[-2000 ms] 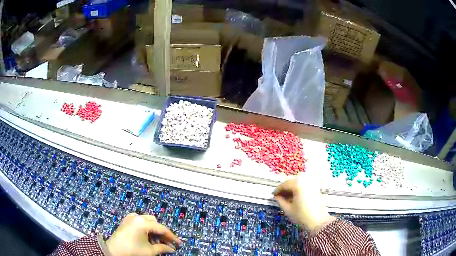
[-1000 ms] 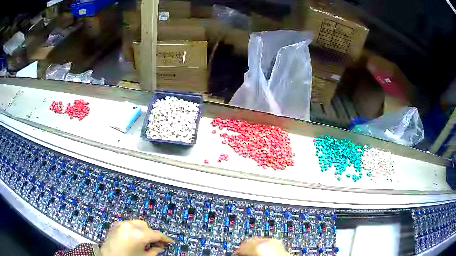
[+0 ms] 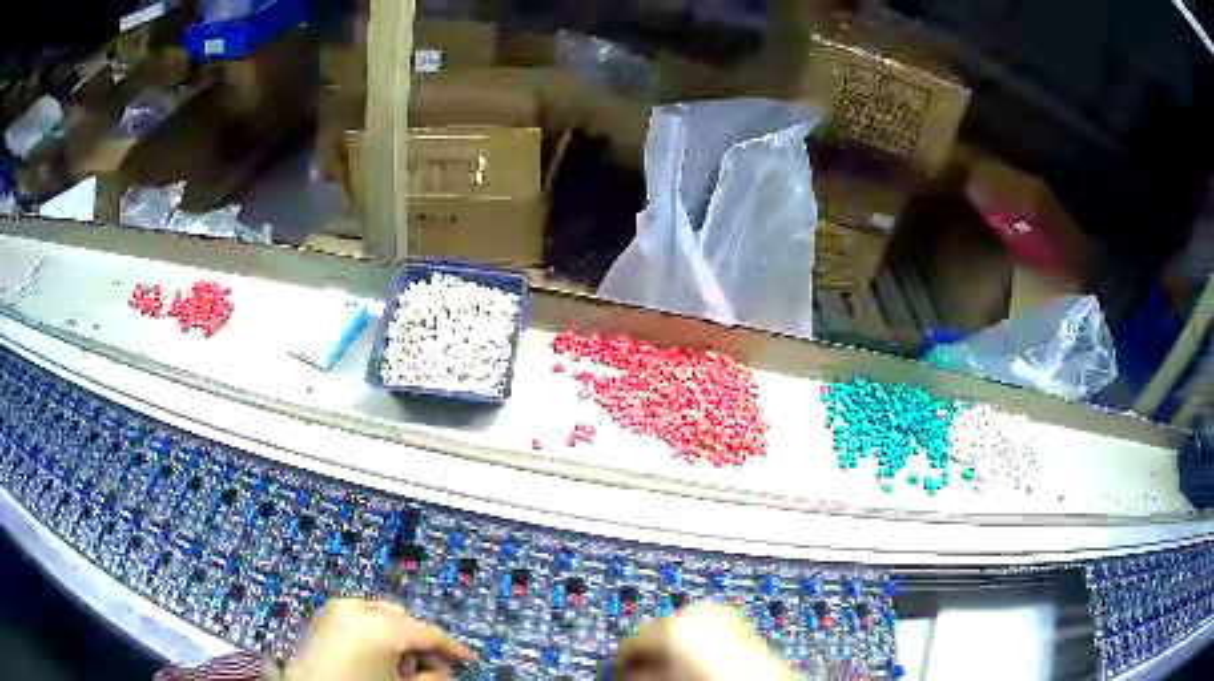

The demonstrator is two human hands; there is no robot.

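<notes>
A long dark blue circuit board panel with many small blue, red and black parts runs along the line in front of me. My left hand is low over the panel, cut off by the bottom edge, fingers bent together; whether it holds a part is too small to tell. My right hand is over the panel to its right, blurred and cut off; its fingertips are hidden. Red components lie loose on the shelf behind the panel. White components fill a dark bin left of them.
Green components and pale components lie right of the red pile. A light-blue packet and a small red heap lie left. A gap separates another panel. Clear bags and cartons stand behind.
My right hand has moved from in front of the red pile down and left over the panel. My left hand stays low over the panel. The view has shifted slightly.
</notes>
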